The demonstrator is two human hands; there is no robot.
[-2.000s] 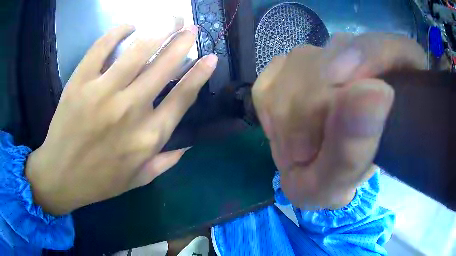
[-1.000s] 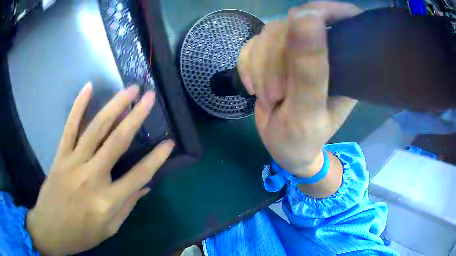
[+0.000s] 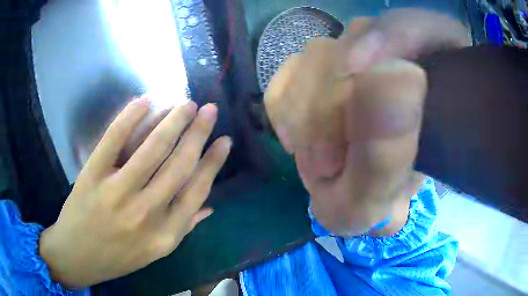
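Observation:
My left hand (image 3: 136,196) lies flat with its fingers spread a little on the lower part of the device unit, over the silver sheet (image 3: 63,75) and the dark strip (image 3: 200,46). It grips nothing. My right hand (image 3: 353,127), large and blurred, is closed around the thick dark electric screwdriver (image 3: 475,110), whose body runs off to the right. Its bit is not clearly visible. The round perforated screw tray (image 3: 289,43) lies beyond my right hand, partly hidden by it. A thin red wire (image 3: 230,40) runs beside the strip.
The dark green bench surface (image 3: 249,225) lies under the work, with its front edge near my body. A white box-like surface (image 3: 486,231) is at the lower right. Blue and other small items (image 3: 494,28) are at the upper right. A light shoe (image 3: 224,288) shows below the bench.
Since one second ago, my right hand and screwdriver have left the tray's middle and come closer to the device and camera. The view has shifted; my left hand still rests on the unit.

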